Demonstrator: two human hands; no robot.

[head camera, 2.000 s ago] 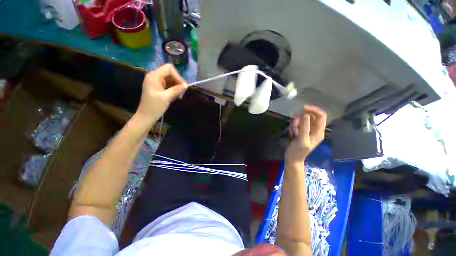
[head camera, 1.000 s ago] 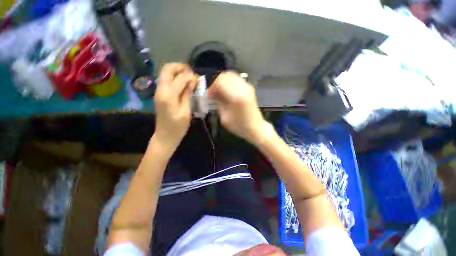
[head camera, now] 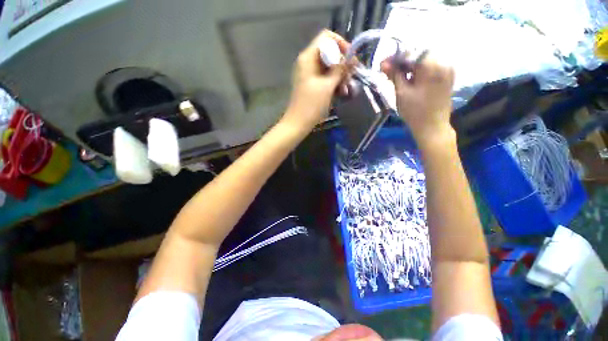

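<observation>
A white cable coil [head camera: 366,41] is held between my two hands at the machine's right side, by the dark metal guide arms [head camera: 373,133]. My left hand [head camera: 317,83] pinches its left side, with a white end piece at the fingers. My right hand [head camera: 421,86] grips its right side. The fingers partly hide the coil; a tie cannot be made out. The two white winding posts [head camera: 148,152] on the black bar at the left are bare.
The grey-white machine [head camera: 220,66] fills the upper left. A blue bin of coils [head camera: 390,226] stands below my hands, a second blue bin [head camera: 533,213] further right. White sheeting [head camera: 480,43] lies upper right. Loose cables [head camera: 263,246] cross my lap. Cardboard boxes [head camera: 107,293] are lower left.
Both hands have moved from the winding posts to the machine's right side with the cable, now a coil off the posts. The view has shifted right.
</observation>
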